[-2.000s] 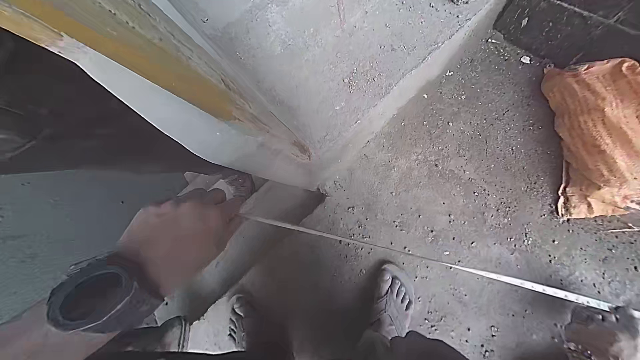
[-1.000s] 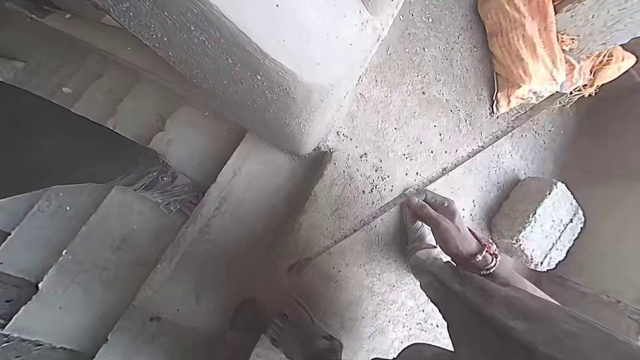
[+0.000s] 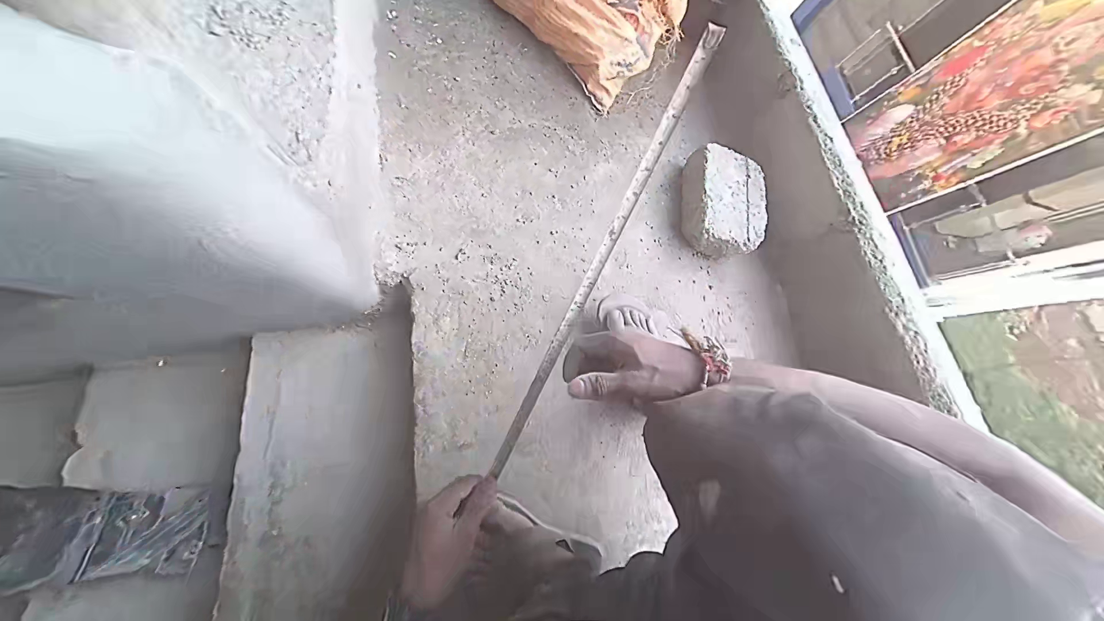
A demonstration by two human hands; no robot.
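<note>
A long, straight, mottled grey rod or stiff strip (image 3: 611,246) slants from bottom centre to upper right. My left hand (image 3: 453,539) is closed around its lower end at the bottom. The far end reaches beside the orange woven sack (image 3: 595,39). My right hand (image 3: 634,366), with a red string bracelet at the wrist, is just right of the rod's lower half, its fingers curled and the thumb extended. Whether it touches the rod or holds something is unclear. A sandaled foot (image 3: 628,315) shows just beyond that hand.
A rough concrete block (image 3: 724,203) stands on the gritty concrete floor (image 3: 492,207) right of the rod. A low wall (image 3: 828,233) borders the right side, with colourful printed material beyond. A smooth pale pillar (image 3: 172,190) and concrete steps (image 3: 159,423) lie on the left.
Two seconds ago a pale measuring tape stretched between my hands. One second ago my right hand was at the rod's middle; it is now beside the lower half. The view has shifted strongly.
</note>
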